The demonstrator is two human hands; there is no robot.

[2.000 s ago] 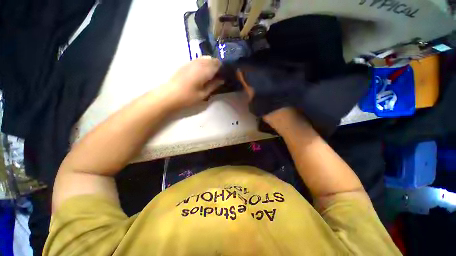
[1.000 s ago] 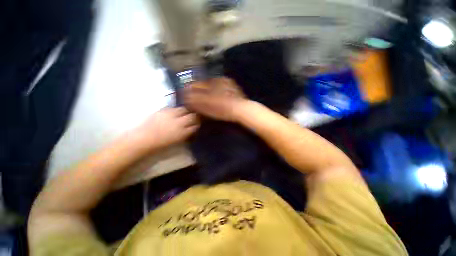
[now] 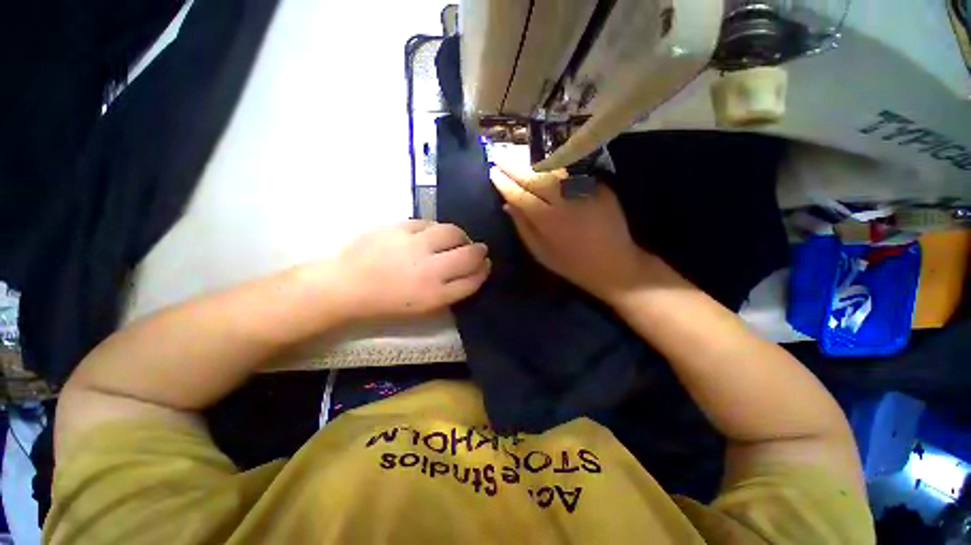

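Note:
A black garment piece (image 3: 532,330) runs from under the sewing machine head (image 3: 596,64) down over the table's front edge to the lap. More of it spreads to the right beneath the machine arm. My right hand (image 3: 575,229) lies on the cloth with its fingertips close to the lit presser foot and needle area. My left hand (image 3: 415,268) is at the cloth's left edge, fingers curled onto it and fingertips partly hidden. The metal needle plate (image 3: 424,133) shows left of the cloth. The needle itself cannot be made out.
Dark cloth (image 3: 149,160) drapes over the table's left side. A blue tray (image 3: 871,298) with white and red items stands to the right, beside an orange panel (image 3: 942,279). The pale table (image 3: 287,170) has a strip along its front edge. A bluish box (image 3: 892,431) is lower right.
The cloth now runs down from the needle to the lap, where two seconds ago it was bunched at the right wrist. My right hand has come out on top of it, fingers toward the needle.

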